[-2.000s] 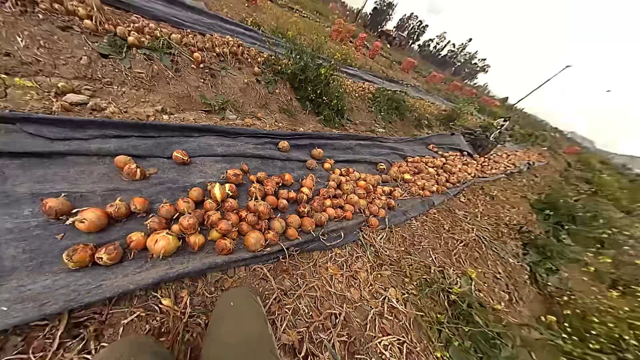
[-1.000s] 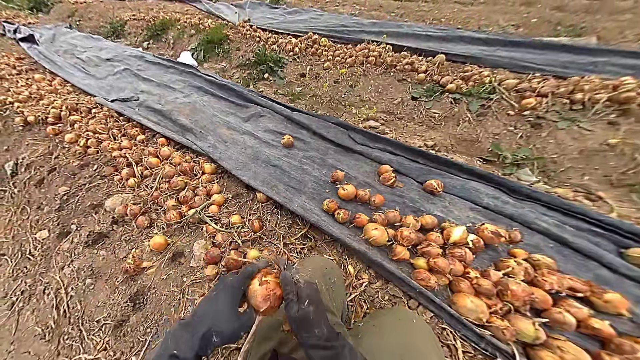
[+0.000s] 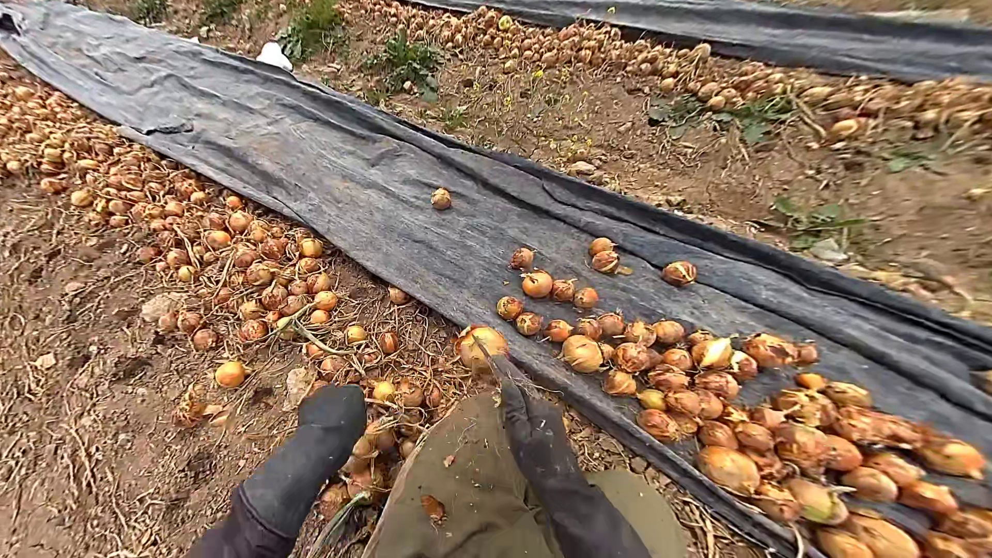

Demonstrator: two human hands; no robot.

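My right hand (image 3: 535, 430), in a dark glove, grips a thin-bladed cutting tool (image 3: 496, 364) whose tip overlaps a large onion (image 3: 482, 347) by the near edge of the dark fabric strip (image 3: 333, 167). Whether that onion touches the blade or the fabric is unclear. Over the pile's near end, beside my left knee, is my left hand (image 3: 329, 422), also gloved; its fingers are hidden, so its grip cannot be made out. Dry-topped onions (image 3: 271, 298) lie on the soil at left. More onions (image 3: 721, 411) are gathered on the fabric at right.
A single onion (image 3: 441, 199) lies farther up the fabric. Beyond the strip run bare soil, green weeds (image 3: 407, 62), another row of onions (image 3: 573, 45) and a second dark strip (image 3: 775, 35). A white object (image 3: 274, 56) sits by the far edge. My knees (image 3: 457, 480) are close below.
One second ago both hands were together around an onion; now they are apart, left hand over the pile, right hand near the fabric edge. The view swung strongly after the earliest frame.
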